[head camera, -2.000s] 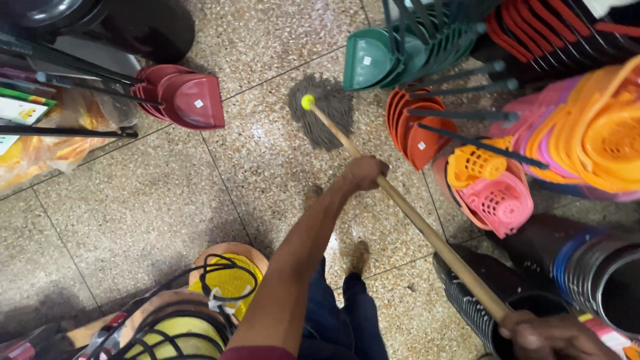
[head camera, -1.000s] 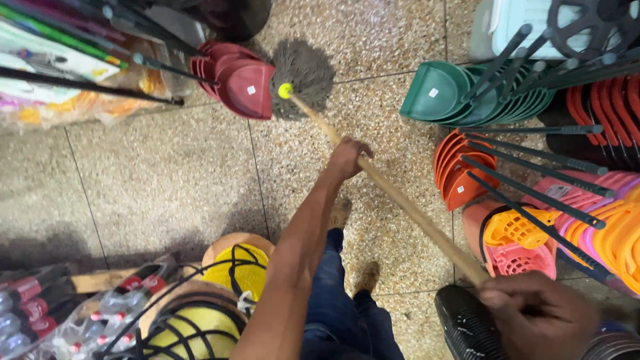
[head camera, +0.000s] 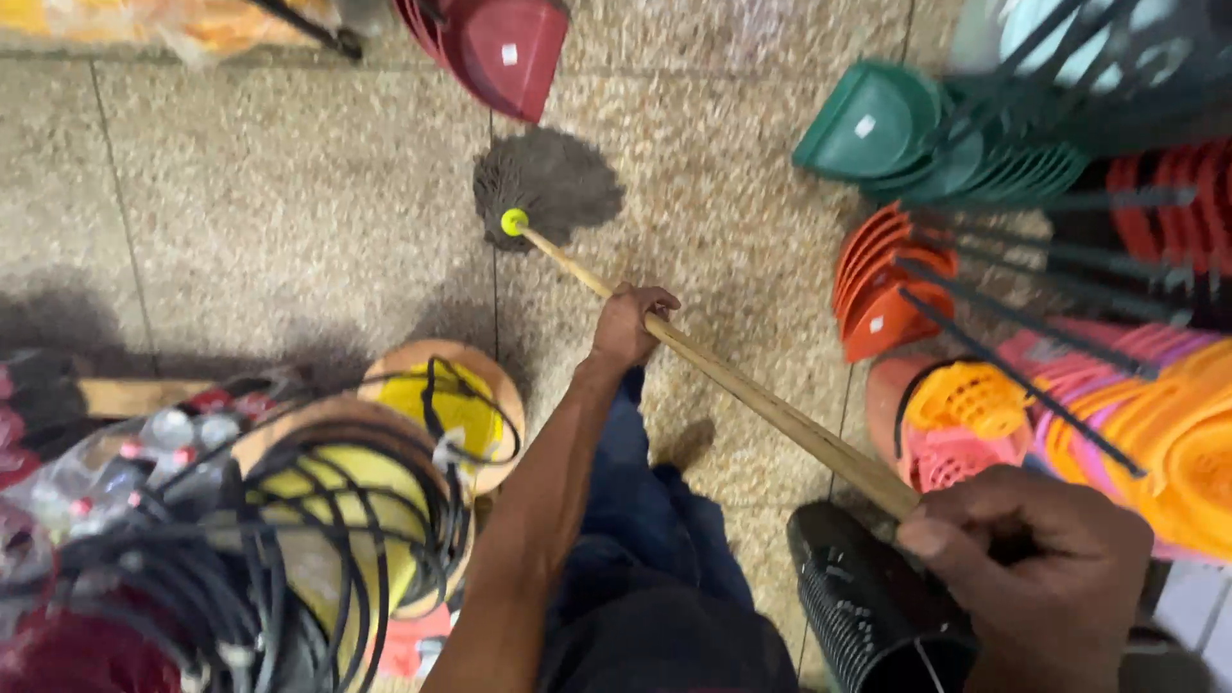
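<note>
A string mop with a grey head (head camera: 558, 183) and a lime-green socket (head camera: 515, 222) lies against the speckled floor, upper middle of the head view. Its wooden handle (head camera: 770, 409) slants down to the lower right. My left hand (head camera: 637, 322) is wrapped around the lower part of the handle, nearer the mop head. Around the handle's top end my right hand (head camera: 1030, 553) is closed. Just above the mop head stands a stack of dark red dustpans (head camera: 510, 58).
Green dustpans (head camera: 866, 125) and orange dustpans (head camera: 890, 298) with long handles stand at right. Beside them are orange and pink mop-bucket baskets (head camera: 967, 399) and stacked black buckets (head camera: 866, 597). Spools of black cable (head camera: 356, 500) and wrapped bottles (head camera: 144, 462) crowd the lower left.
The mop head has moved left across the floor, from between the red and green dustpans to just below the red ones. Both hands have kept hold of the handle. The view has shifted.
</note>
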